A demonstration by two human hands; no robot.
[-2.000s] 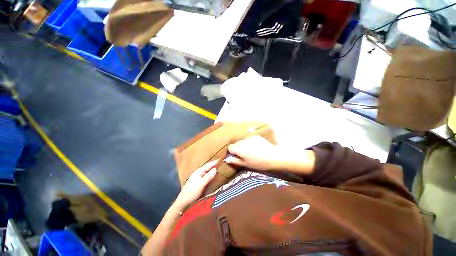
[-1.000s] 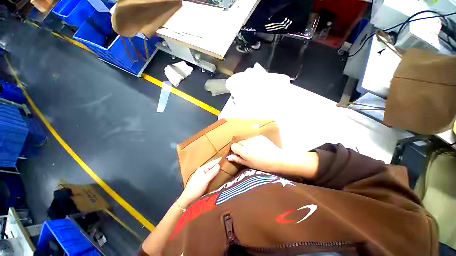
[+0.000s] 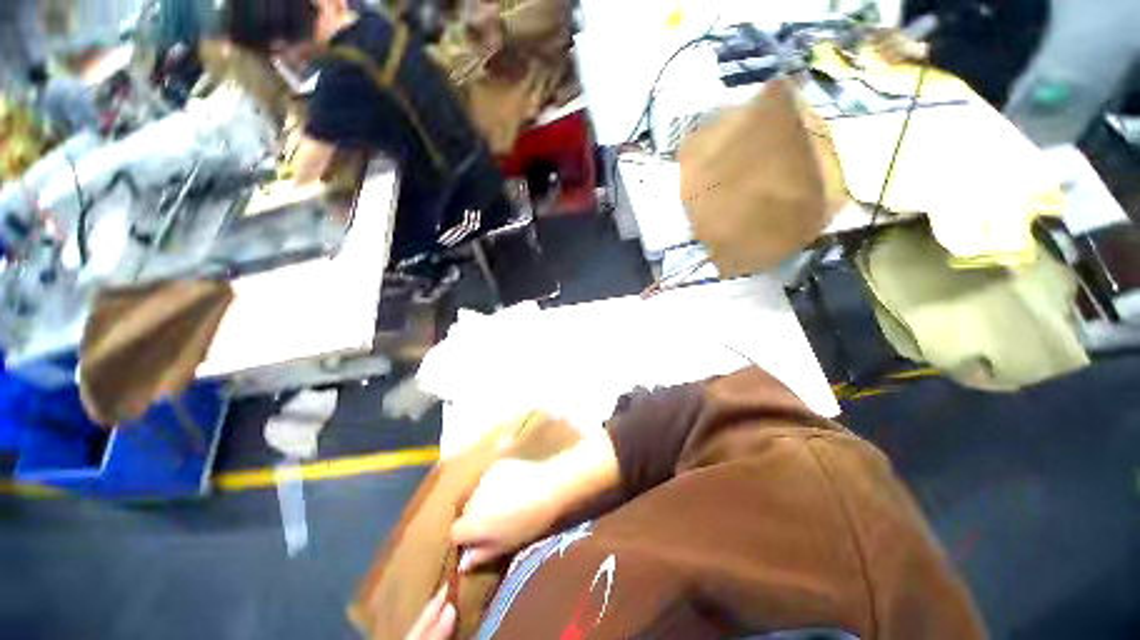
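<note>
A tan-brown sewn panel (image 3: 419, 538) with a darker edge and a seam line is held against the front of the brown sweatshirt, at the lower middle. My right hand (image 3: 506, 506) comes in from the right and pinches a dark folded edge of the panel between its fingers. My left hand (image 3: 434, 620) is mostly cut off by the bottom edge; its fingertips hold the same dark edge just below the right hand. I cannot tell whether a small tool is in either hand.
A white table (image 3: 750, 331) with crumpled white cloth (image 3: 481, 356) lies beyond the panel. Brown pieces hang on neighbouring tables, left (image 3: 150, 344) and right (image 3: 756, 181). A person in black (image 3: 406, 125) sits behind. Blue crates (image 3: 156, 444) stand at left by a yellow line.
The view has turned up and to the right, showing the seated person and more tables. The hands and panel now sit lower, and the left hand is largely out of the picture.
</note>
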